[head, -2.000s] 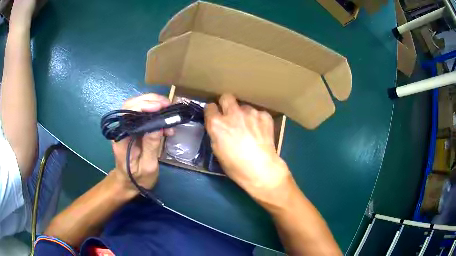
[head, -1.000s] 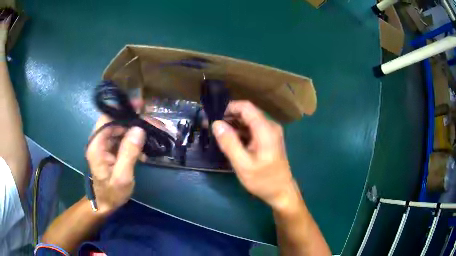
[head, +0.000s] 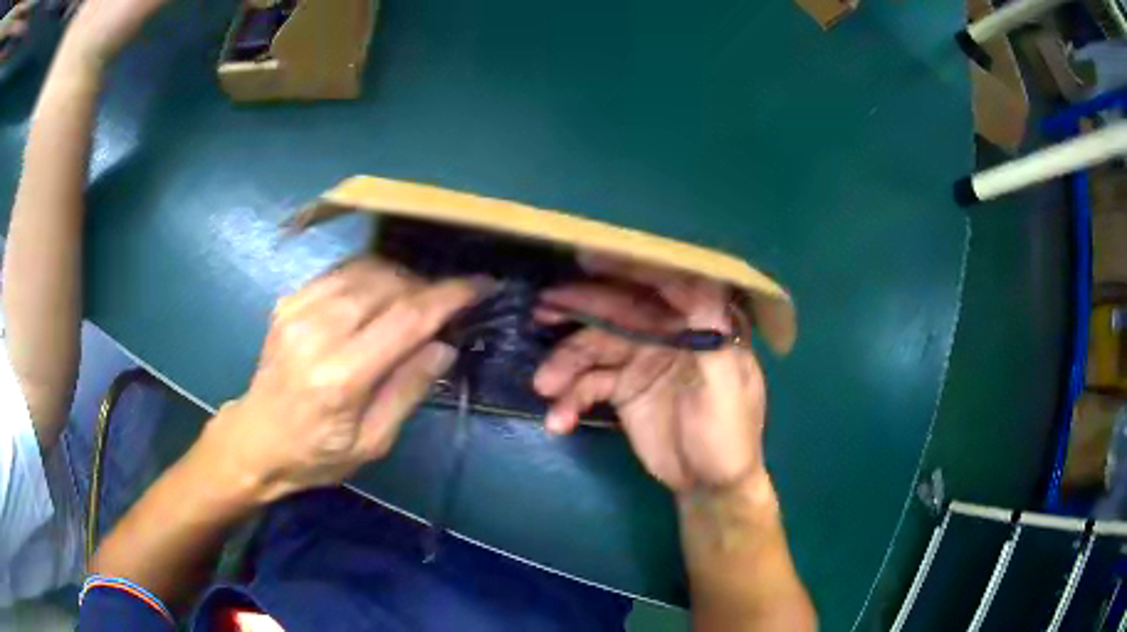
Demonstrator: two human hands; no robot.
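Note:
The brown carton (head: 556,225) stands on the table in front of me, its lid tilted low over the opening. Dark bundled cable (head: 494,324) lies in its shadowed inside, blurred. My left hand (head: 352,377) reaches over the box's left part, fingertips pinched on the black cable. A thin blurred lead (head: 455,488) hangs from there over the near side. My right hand (head: 680,401) is at the box's right part, palm turned up and fingers curled. A black lead with a thicker plug end (head: 702,338) lies across its fingers, near the thumb. The lid partly hides this hand.
Another open carton (head: 291,72) with dark contents stands at the upper left. Another person's arm (head: 56,235) reaches along the left. A carton corner shows at the top (head: 831,10). White tubes (head: 1051,163) with black caps and a rack (head: 989,568) are at the right.
The coiled cable in my left hand has moved from above the box down to its opening. My right hand has turned palm up. The lid has tipped lower. A carton has appeared upper left.

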